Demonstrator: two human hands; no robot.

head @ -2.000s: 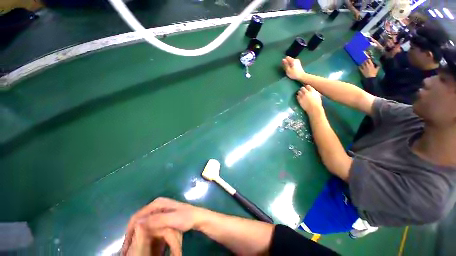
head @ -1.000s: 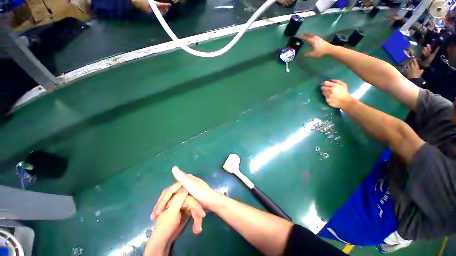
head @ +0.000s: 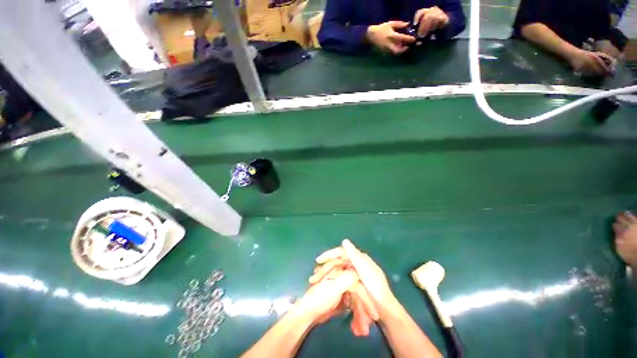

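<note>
My left hand (head: 323, 294) and my right hand (head: 369, 280) are pressed together above the green tabletop, fingers overlapping. No object shows in them; the space between the palms is hidden. A mallet (head: 429, 275) with a cream head and black grip lies just right of my hands. A loose pile of small metal rings (head: 200, 312) lies to their left. A black cylindrical housing (head: 265, 175) lies farther back on the belt, with a silver inner assembly (head: 242, 175) beside it.
A white post (head: 164, 168) slants across the left. Behind it lies another black housing (head: 128, 182). A white round housing (head: 89, 244) holds a blue item (head: 126, 233). A white cable (head: 477, 70) hangs at the upper right. People work across the line; a neighbour's hand (head: 626, 238) shows at the right edge.
The view has swung left, bringing the post, white housing and ring pile into view. My hands remain clasped, with their fingers shifted. The neighbour is now mostly out of view.
</note>
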